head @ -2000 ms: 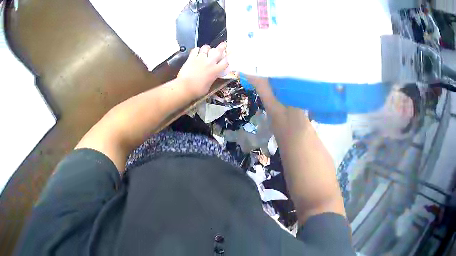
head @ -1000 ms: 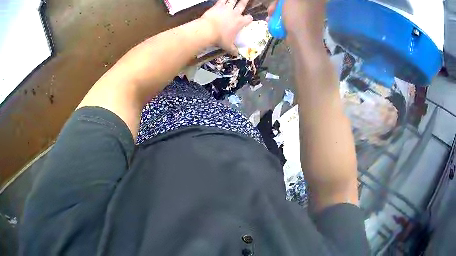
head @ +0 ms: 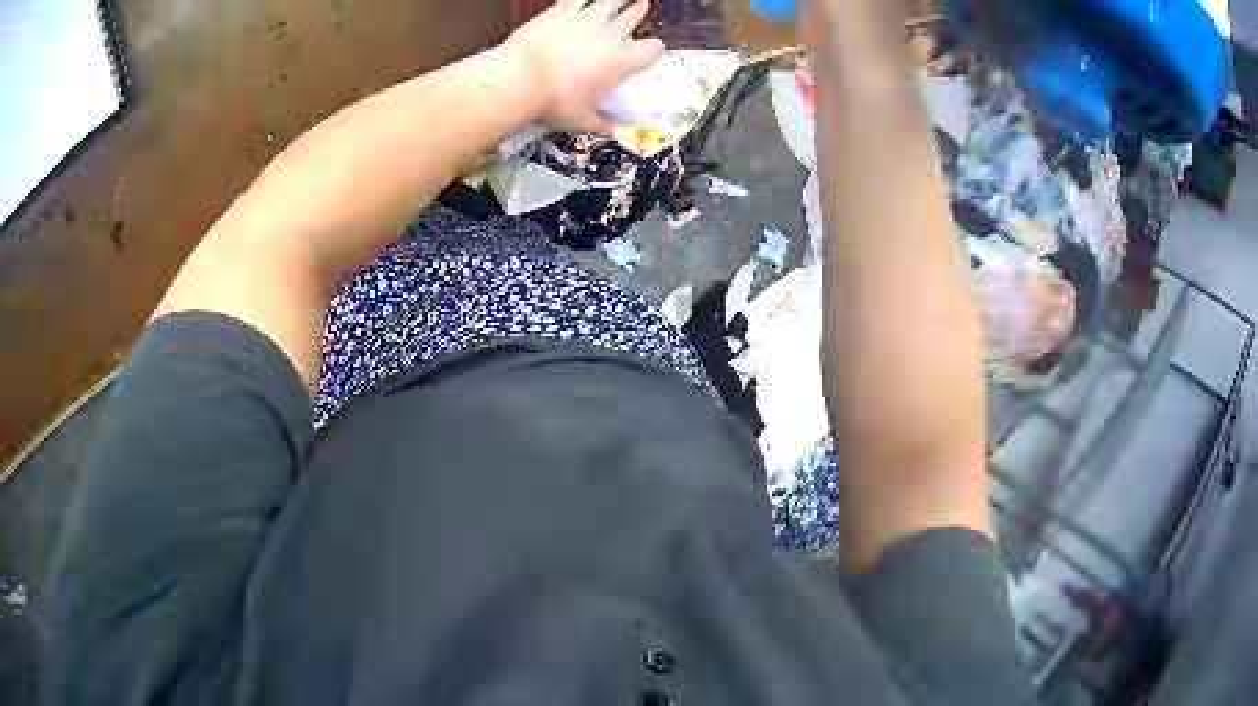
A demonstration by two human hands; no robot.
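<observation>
My left hand [head: 591,58] lies at the table's near edge, fingers spread, its tips near the top border. A white piece with a coloured patch [head: 679,99] shows beside and partly under its palm; no grip on it shows. My right forearm reaches up to the top border, and the right hand is cut off there. The blue motor of the cutting machine [head: 1124,62] is at the top right, cut off. A small bit of blue, perhaps its handle [head: 774,7], shows at the top border. The blade and base plate are hidden.
The brown table [head: 207,138] spans the upper left, with a white-topped stack [head: 48,97] at its far left. Dark and white scraps [head: 607,186] lie below the edge. More fabric and scraps [head: 1021,290] lie at right, blurred, near metal bars.
The view has tilted down and shifted. The machine's white box has left the picture and its blue motor sits higher. My right hand has passed out at the top. My left hand has stayed spread.
</observation>
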